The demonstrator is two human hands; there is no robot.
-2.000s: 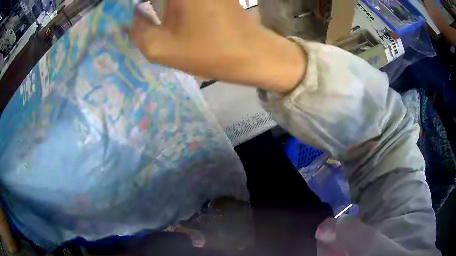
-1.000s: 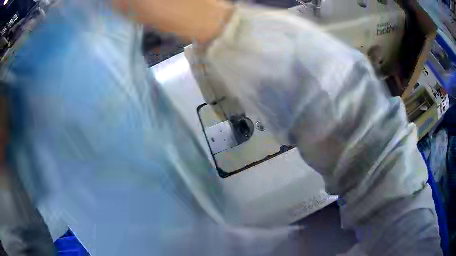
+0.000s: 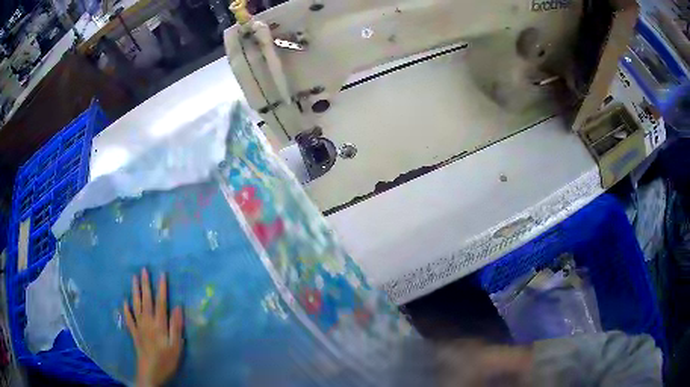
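A blue floral fabric panel (image 3: 189,257) lies over the left part of the white table and hangs over its front edge. Its border band (image 3: 303,280), with red and white flowers, runs along its right side. My left hand (image 3: 155,329) lies flat on the panel with its fingers apart. My right hand (image 3: 473,366) is blurred at the bottom of the view, by the band's lower end; its fingers cannot be made out. The cream lockstitch machine (image 3: 424,98) stands behind, its needle area (image 3: 316,151) to the right of the cloth.
A slatted blue crate (image 3: 53,181) stands at the left. A deeper blue bin (image 3: 605,249) with plastic and scraps is at the lower right. A small tan accessory box (image 3: 616,143) sits at the machine's right end. Measuring tape marks (image 3: 446,280) run along the table's front edge.
The cloth, raised and blurred before, now lies spread over the table's left part. My right arm has moved from across the machine down to the bottom edge. My left hand has come into view.
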